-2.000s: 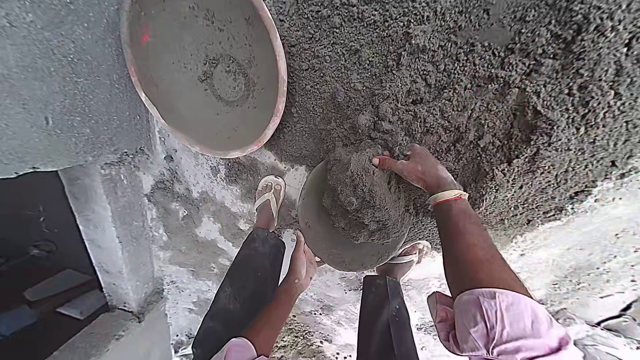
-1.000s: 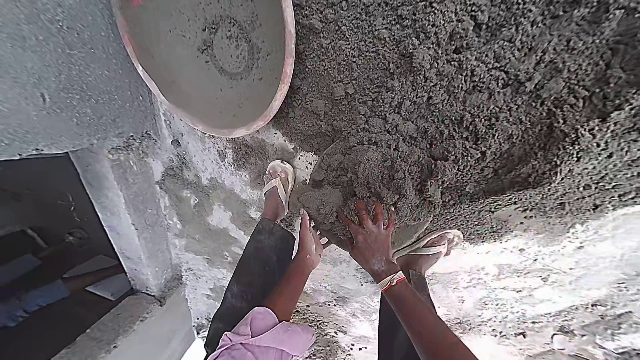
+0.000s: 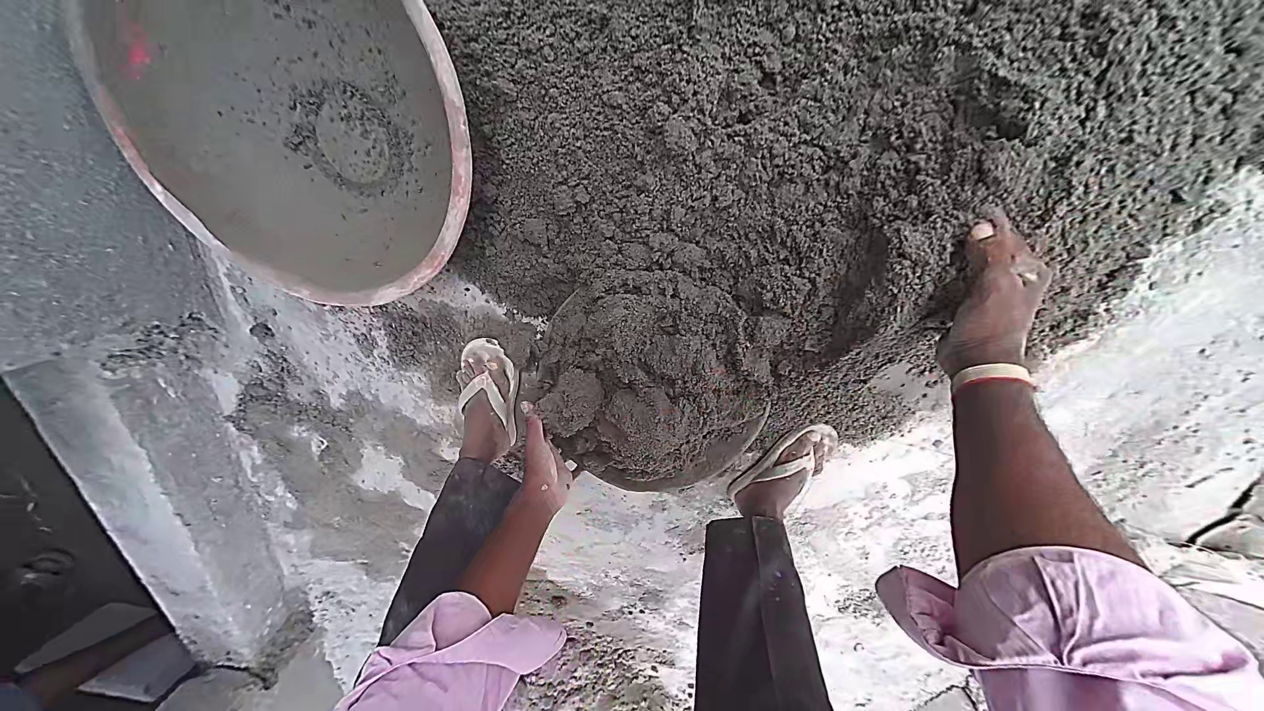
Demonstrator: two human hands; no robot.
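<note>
A round shallow pan (image 3: 721,456), heaped with grey mortar, lies on the ground between my feet, its lower rim showing. My left hand (image 3: 545,466) is at the pan's lower left edge, thumb and fingers apart; whether it grips the rim cannot be made out. My right hand (image 3: 997,286) is away from the pan, touching the right edge of the large heap of wet mortar (image 3: 790,128). Its fingers are partly hidden, so what it holds, if anything, does not show.
A large basin (image 3: 449,232) with a mortar-smeared inside stands at upper left, beside a concrete wall (image 3: 59,197). My sandalled feet (image 3: 489,395) flank the pan. At lower left a dark opening shows a person's arm (image 3: 94,660).
My right hand has moved from the mortar in the pan out to the right edge of the heap. My left hand stays by the pan's left side.
</note>
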